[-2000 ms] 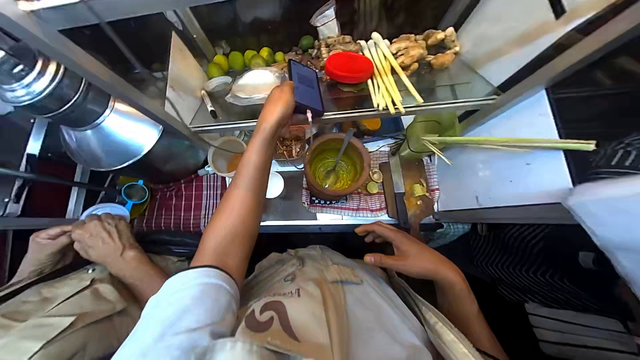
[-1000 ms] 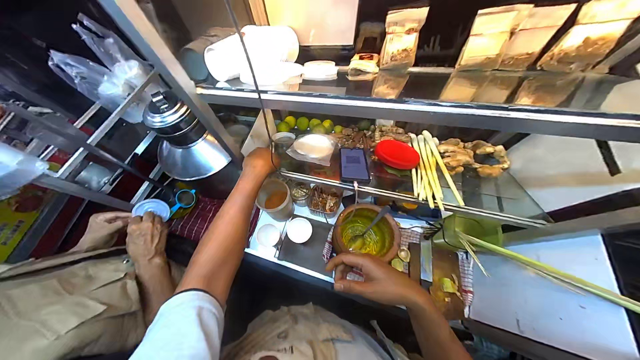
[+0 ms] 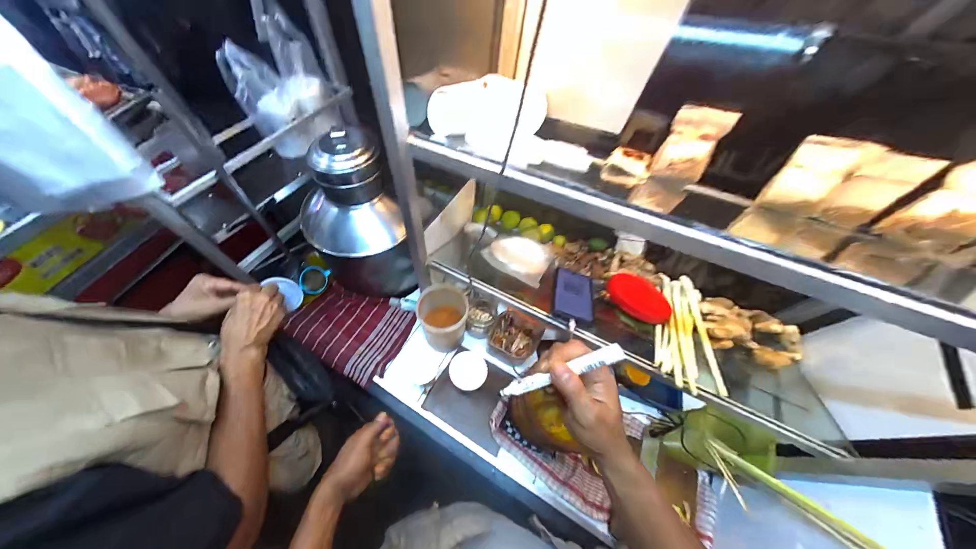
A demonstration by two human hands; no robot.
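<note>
My right hand (image 3: 583, 396) grips a white marker pen (image 3: 564, 370), its narrow end pointing left, above a clay bowl (image 3: 530, 419) with yellow-green contents. Hand and pen partly hide the bowl, which sits on a red-and-white checked cloth (image 3: 568, 476). Low in front of the counter, my left hand (image 3: 366, 457) has its fingers curled in, and no object shows in it. On the glass shelf a phone (image 3: 573, 296) lies between a white packet (image 3: 520, 258) and a red lid (image 3: 639, 298). A tub of orange-brown liquid (image 3: 442, 316) stands left of the bowl.
At left a co-worker's hands (image 3: 248, 309) hold a pale blue round item (image 3: 284, 293). Lemongrass stalks (image 3: 686, 332), ginger (image 3: 751, 332) and limes (image 3: 518, 223) lie on the shelf. A metal rail (image 3: 686, 238) crosses above. Long green stalks (image 3: 793, 499) jut out from a green container (image 3: 720, 438) at right.
My left hand, which held the phone and then reached to the shelf, is now low before the counter. My right hand now holds the marker pen. The phone has been laid on the shelf.
</note>
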